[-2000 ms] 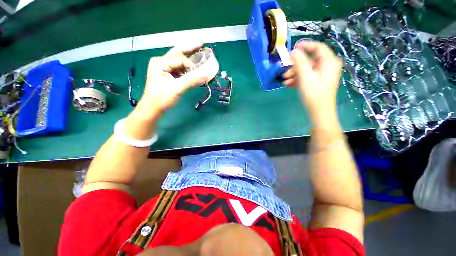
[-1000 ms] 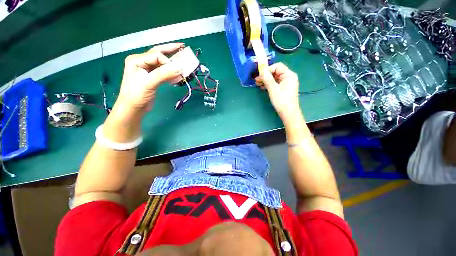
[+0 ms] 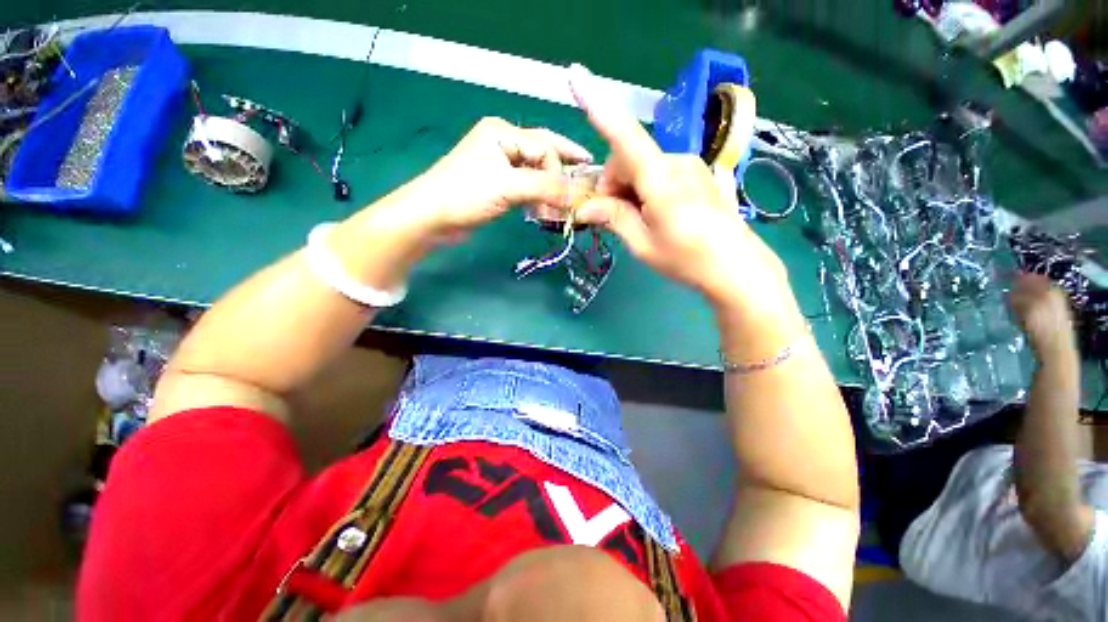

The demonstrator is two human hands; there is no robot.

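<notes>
My left hand [image 3: 516, 173] holds a pale stator [image 3: 553, 214] above the green bench, gripping it by its rim. My right hand [image 3: 656, 201] is at the stator's right side, thumb and a finger pinched at its edge, index finger stretched up. A yellowish bit shows at the right fingertips, likely tape; the fingers hide most of it. Lead wires [image 3: 549, 258] and a small wired part [image 3: 591, 282] hang below the stator. The blue tape dispenser [image 3: 684, 109] with its amber tape roll [image 3: 733, 126] stands behind my right hand, partly hidden.
A second stator [image 3: 227, 154] lies at left beside a blue bin [image 3: 97, 122] of small metal parts. A short black cable [image 3: 341, 170] lies near it. A thin ring [image 3: 769, 188] lies right of the dispenser. A clear tray [image 3: 911, 280] holds wired parts at right. Another person's arm [image 3: 1055, 401] reaches in there.
My right hand has left the dispenser and come to the stator in my left hand. The view has shifted, and another person's arm now shows at right.
</notes>
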